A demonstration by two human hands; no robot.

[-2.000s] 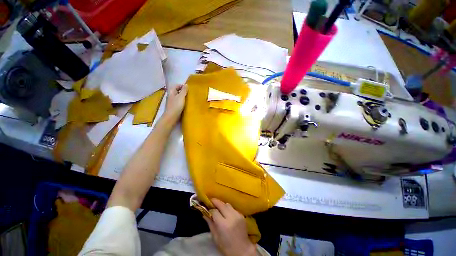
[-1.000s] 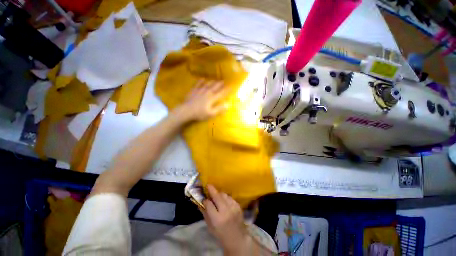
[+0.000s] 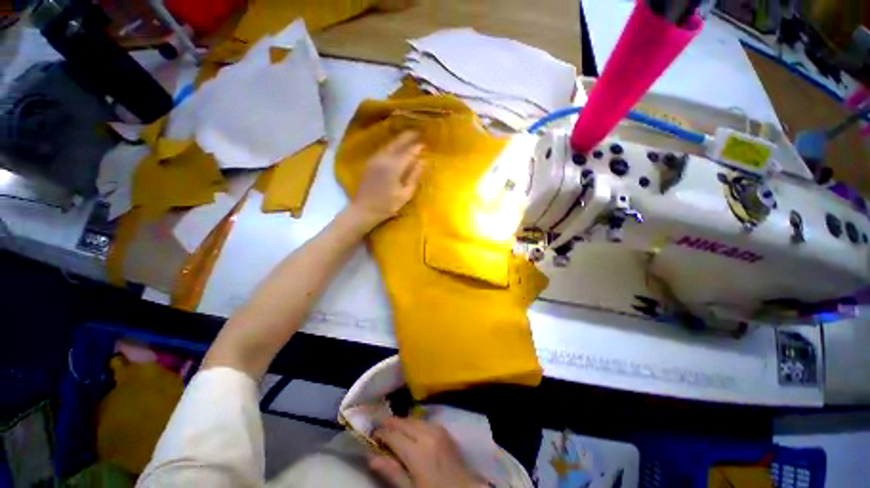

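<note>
A mustard panel (image 3: 453, 334) lies on the white machine table beside the needle area, its lower end over the front edge. A stitched flap shape (image 3: 467, 259) shows on it. My left hand (image 3: 391, 176) rests on the panel's upper part, where the cloth is bunched. My right hand (image 3: 420, 456) is below the table edge on a white-faced piece (image 3: 367, 398) with a mustard rim; its fingertips are partly hidden in the folds. The presser foot (image 3: 536, 250) of the white sewing machine (image 3: 687, 224) is at the panel's right edge, under a bright light.
Cream pieces (image 3: 486, 71) are stacked behind the machine. White and mustard pieces (image 3: 250, 110) lie at the left, near a black cylinder (image 3: 119, 81). A pink pen holder (image 3: 634, 76) stands on the machine head. A blue basket (image 3: 86, 381) and a tray with tools (image 3: 587, 462) are below the table.
My left hand has moved from the panel's left edge onto its upper part, bunching it. The panel's lower end has straightened. My right hand is lower, with more of the white-faced piece showing.
</note>
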